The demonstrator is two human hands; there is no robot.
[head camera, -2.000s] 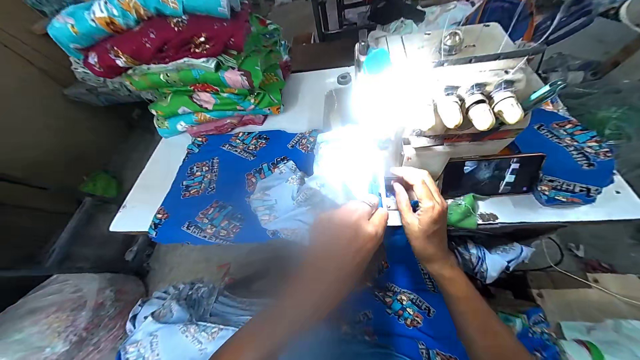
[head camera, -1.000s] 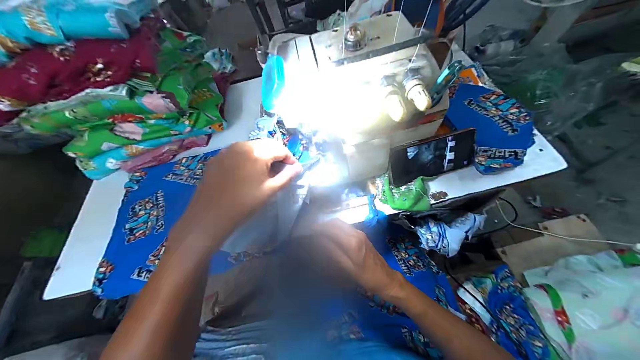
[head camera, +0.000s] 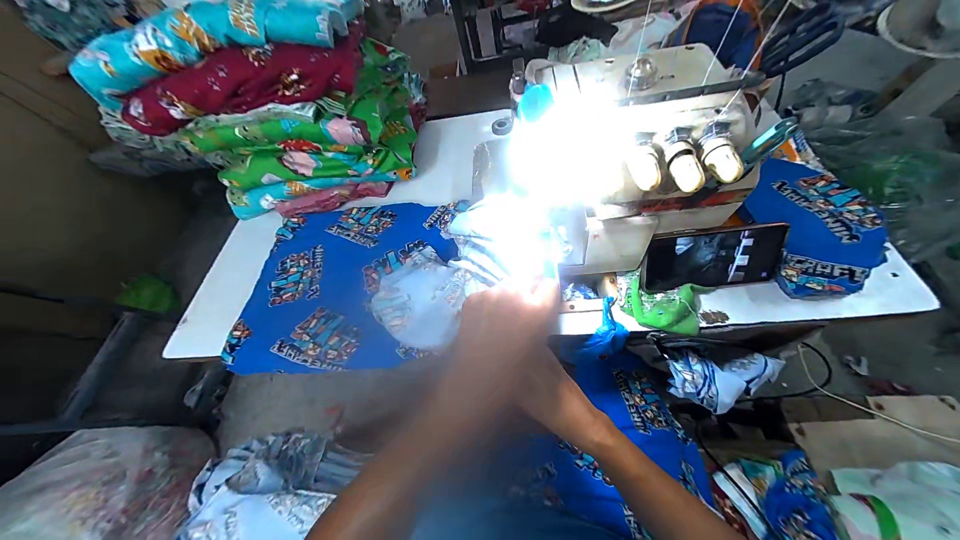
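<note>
A white overlock-type sewing machine [head camera: 622,240] stands on the white table, its bright lamp washing out the needle area. Just below that glare, my left hand [head camera: 502,315] lies at the front of the machine, blurred. My right hand [head camera: 551,382] is close beside it, partly behind the left wrist. The fingers of both hands are lost in glare and blur, so their hold cannot be told. White printed cloth [head camera: 420,300] lies bunched left of the hands. Under it spreads blue printed fabric [head camera: 322,277]. More blue printed fabric [head camera: 645,405] hangs below the table edge.
Folded printed fabrics [head camera: 300,127] are stacked at the back left of the table [head camera: 195,322]. A phone [head camera: 716,257] leans against the machine, beside a green cloth [head camera: 667,307]. Folded blue fabric [head camera: 825,225] sits at the right. Thread runs down to the machine from above.
My left hand has come from the left side of the machine back to its front, near my right hand. The view has shifted.
</note>
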